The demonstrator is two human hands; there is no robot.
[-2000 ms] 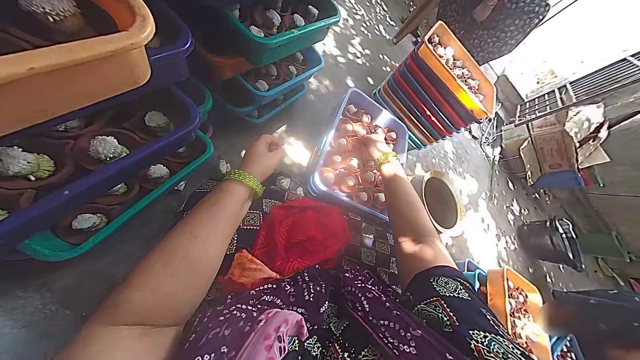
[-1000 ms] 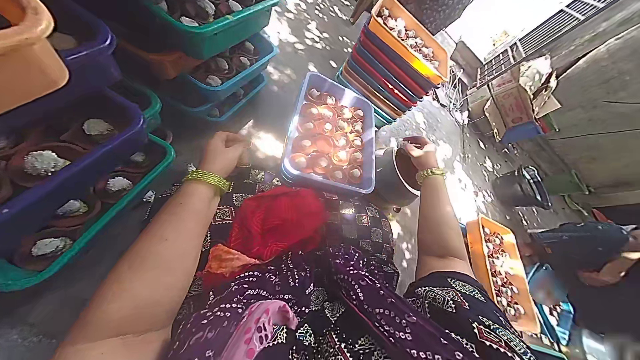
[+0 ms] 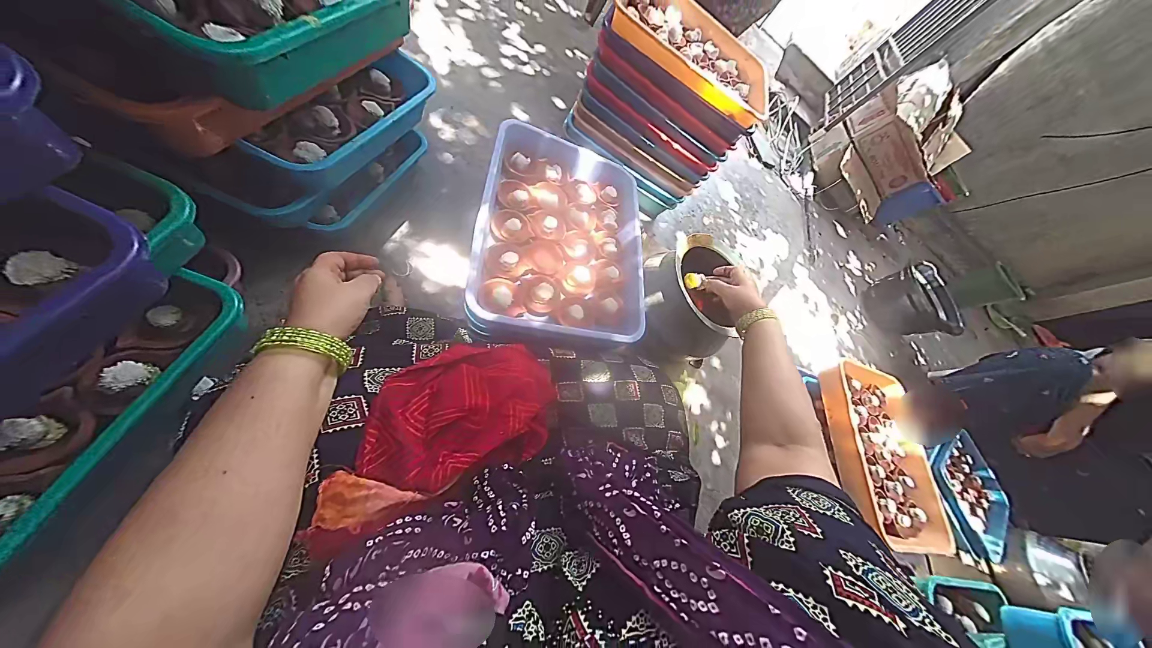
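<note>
My right hand (image 3: 736, 292) is over the mouth of a round metal pot (image 3: 666, 297), and its fingertips pinch a small yellowish-white piece (image 3: 694, 281). Dark liquid seems to lie inside the pot. Beside it, in front of my lap, a pale blue plastic tray (image 3: 555, 335) holds rows of small clay cups with whitish pieces in them. My left hand (image 3: 335, 292) is left of this tray above my patterned clothing, thumb and forefinger close together; whether something small is between them cannot be told. A red cloth (image 3: 459, 414) and an orange cloth (image 3: 364, 502) lie on my lap.
Stacked trays, green (image 3: 261, 63), blue (image 3: 360, 135) and purple (image 3: 81, 288), hold larger clay cups at left. Farther ahead is a stack topped by an orange tray (image 3: 751, 103). Another orange tray (image 3: 846, 450) and a person (image 3: 1017, 396) are at right. A cardboard box (image 3: 886, 148) sits by the wall.
My right hand was over the blue tray at first, then moved right to the pot. It now holds a yellowish piece there. My left hand stays left of the tray.
</note>
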